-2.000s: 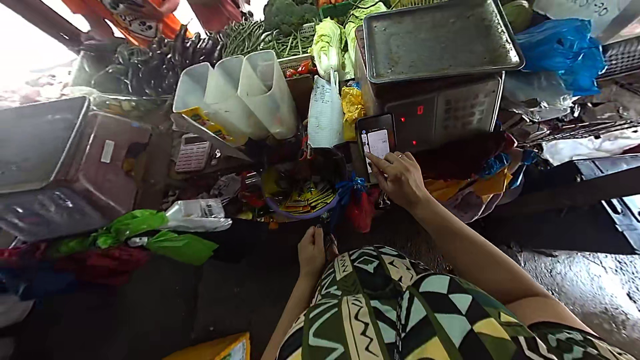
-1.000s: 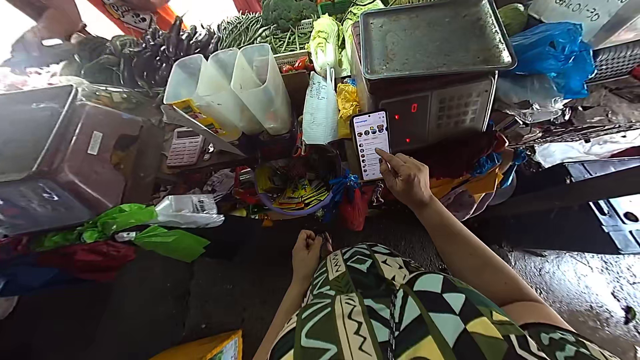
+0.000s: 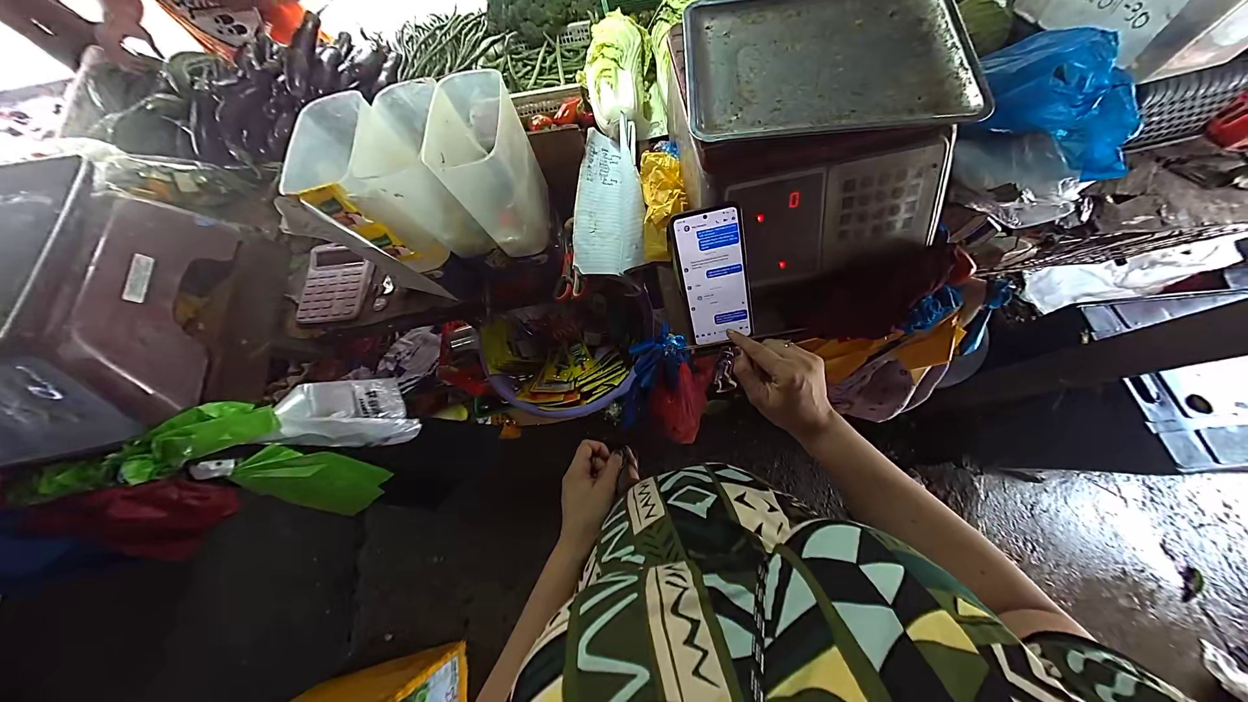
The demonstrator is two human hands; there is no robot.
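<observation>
A smartphone (image 3: 714, 278) with a lit chat screen stands propped against the front of a digital weighing scale (image 3: 780, 219), left of its red display. My right hand (image 3: 783, 382) has its index fingertip at the phone's lower edge, the other fingers curled, holding nothing visible. By the front of the patterned garment, my left hand (image 3: 595, 485) has its fingers curled in; something small and dark shows beside them, and whether it is held is unclear. On top of the scale lies a worn metal tray (image 3: 834, 68).
Clear plastic containers (image 3: 492, 171), a pink calculator (image 3: 333, 285) and a purple-rimmed basket of yellow packets (image 3: 570, 378) stand left of the phone. Eggplants (image 3: 292, 88) and napa cabbage (image 3: 616, 68) lie behind. Green plastic bags (image 3: 312, 478) hang at the left front; blue plastic bags (image 3: 1068, 97) are at the right.
The phone's screen has changed from a list with round pictures to a chat. My right fingertip has moved from the middle of the screen to its lower edge.
</observation>
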